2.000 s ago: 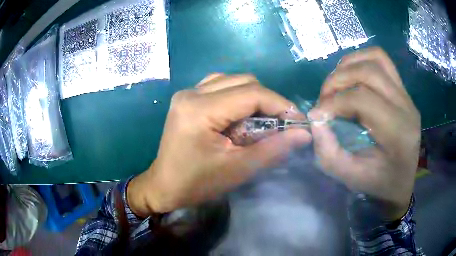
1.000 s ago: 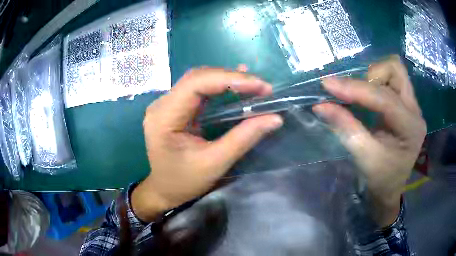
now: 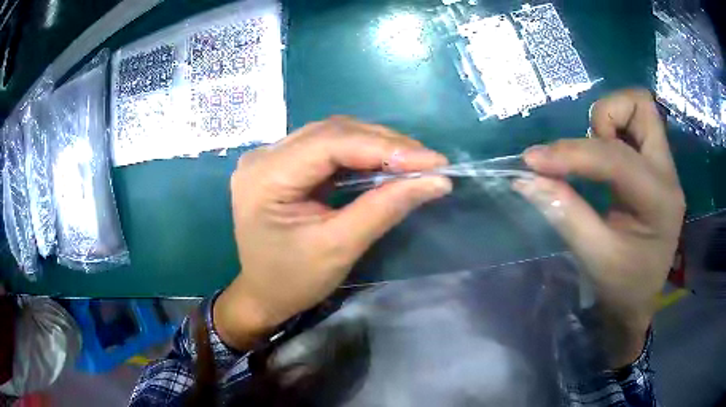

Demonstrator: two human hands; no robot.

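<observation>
A clear plastic bag (image 3: 485,169) is stretched edge-on between my hands, above the green bench. My left hand (image 3: 342,207) pinches it between thumb and index finger, at the centre. My right hand (image 3: 609,191) holds its other end between thumb and index finger, at the right. A thin light line of the bag shows inside the curl of my left hand. Whether a panel is inside the bag cannot be told. A hazy grey plastic mass (image 3: 446,342) lies below my hands at the bench edge.
A large patterned white panel (image 3: 199,87) lies upper left, with long shiny bags (image 3: 80,175) left of it. Small patterned panels (image 3: 521,60) lie top right of centre. A shiny patterned pile (image 3: 692,71) is far right. A blue stool (image 3: 119,334) stands below the bench at left.
Two seconds ago a small patterned piece showed in my left hand, with my hands close together. Now they are farther apart, and that piece is not visible. The bag is pinched flatter than one second ago.
</observation>
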